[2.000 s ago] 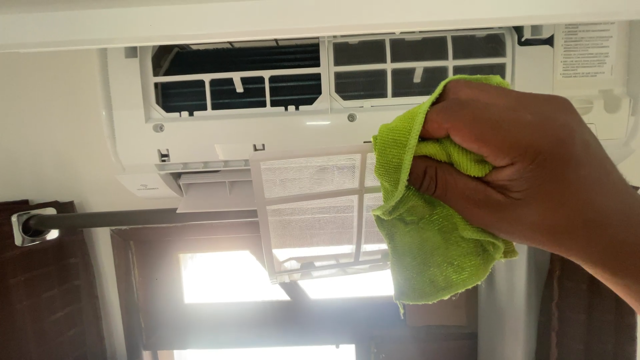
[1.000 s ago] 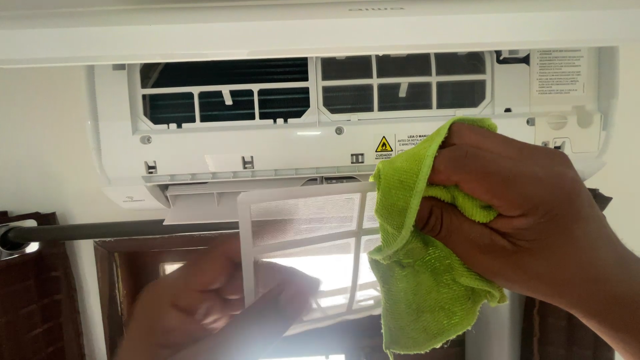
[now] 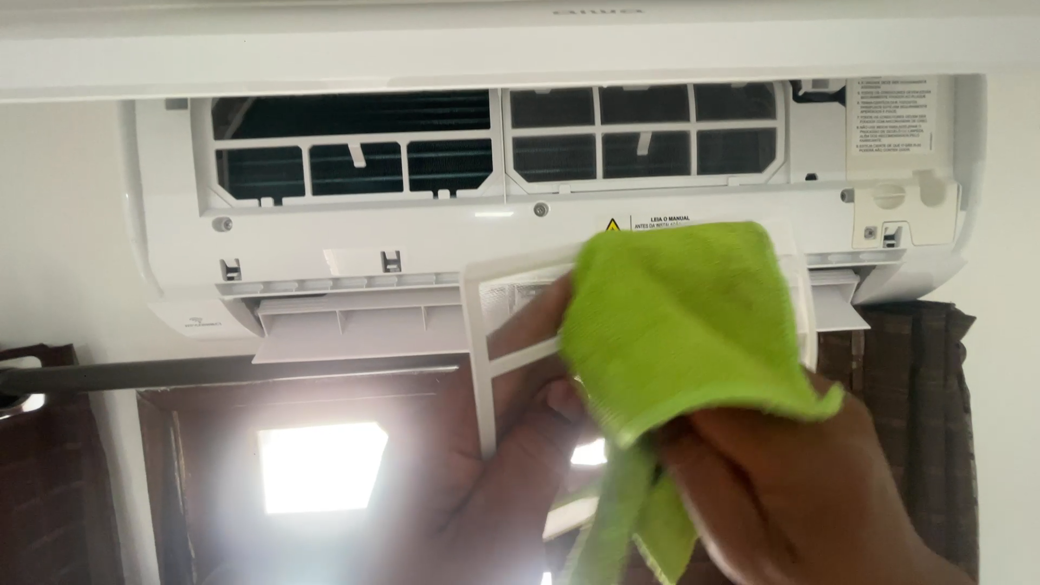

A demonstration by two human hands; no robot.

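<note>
A green microfibre cloth [image 3: 691, 325] is in my right hand [image 3: 780, 479], its upper part spread over the face of a white-framed mesh air filter [image 3: 479, 366] and its lower end hanging down. My left hand [image 3: 512, 455] grips the filter from the left and below, its fingers partly behind the frame and cloth. Behind them is a wall-mounted air conditioner [image 3: 341, 227] with its front cover [image 3: 325, 49] raised. A second filter [image 3: 646, 134] sits in its right bay; the left bay [image 3: 349, 146] shows bare dark fins. Most of the held filter is hidden by the cloth.
The unit's louvre flap [image 3: 357, 325] juts out just behind the held filter. Under the unit runs a dark curtain rod [image 3: 203, 374], with brown curtains [image 3: 918, 422] at both sides and a bright window [image 3: 321, 467] in a wooden frame.
The cloth in my right hand has moved from beside the filter to across its front. My left hand, not seen in the earliest frame, came onto the filter and now lies closer to the cloth.
</note>
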